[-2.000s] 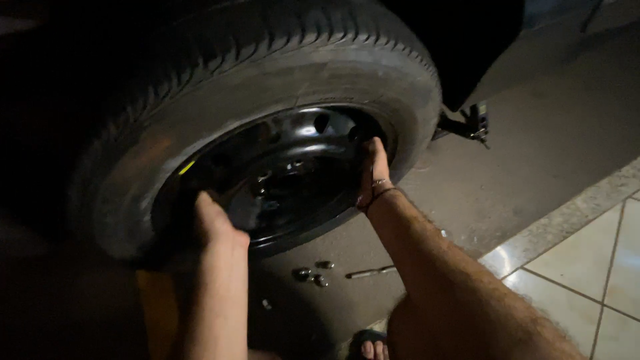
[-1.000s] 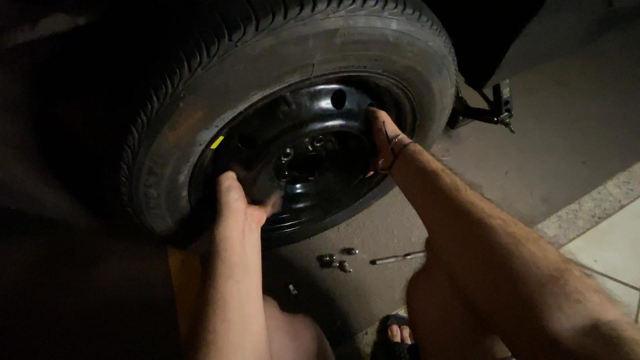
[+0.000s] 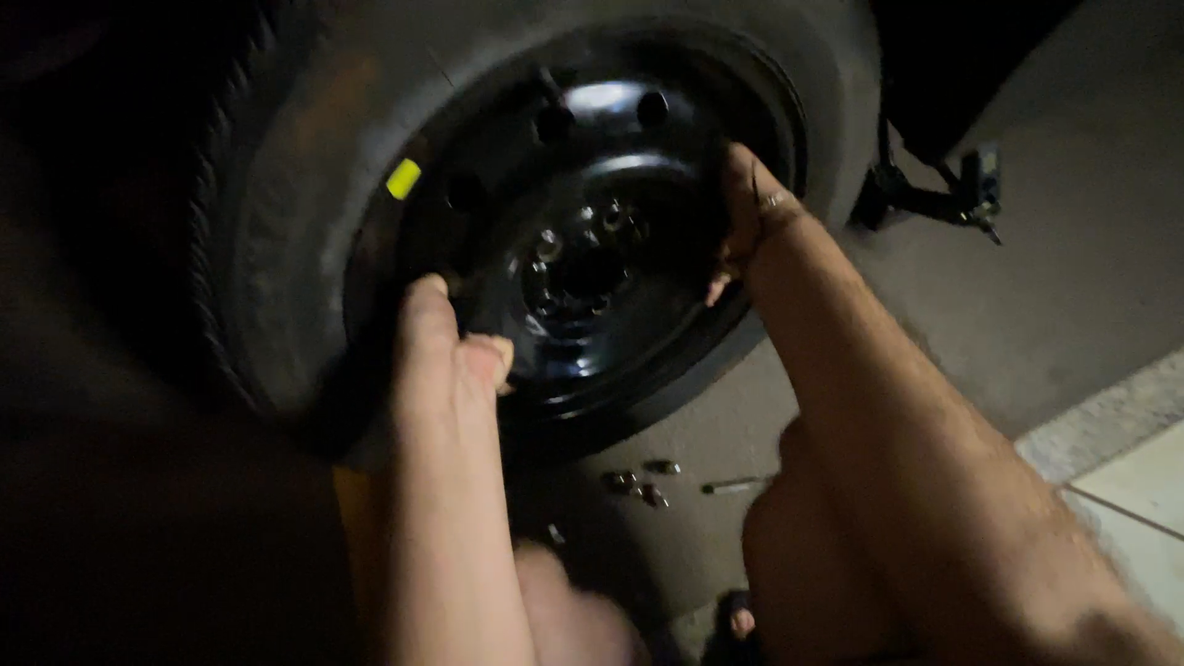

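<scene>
A tyre (image 3: 287, 213) on a black steel wheel rim (image 3: 610, 166) stands upright, with a yellow mark (image 3: 403, 179) at the rim's upper left. Bolt holes and shiny metal parts surround its dark centre. My left hand (image 3: 453, 328) grips the lower left of the wheel, its fingertips partly lost in shadow. On the right side, my right hand (image 3: 745, 222) holds the rim, with a thin bracelet at the wrist; some fingers are hidden. Several metal lug fasteners (image 3: 638, 486) lie on the floor below the wheel, beside a thin metal rod (image 3: 731, 486).
A jack (image 3: 943, 190) stands on the floor right of the tyre. Pale tiles (image 3: 1133, 490) with a stone edging (image 3: 1101, 416) lie at the right. A small object (image 3: 555, 534) and a yellow strip (image 3: 356, 518) are below the wheel. My knees and foot are near.
The wheel has turned slightly clockwise, its yellow mark rising relative to the centre. Both hands have stayed on the wheel. The view has shifted.
</scene>
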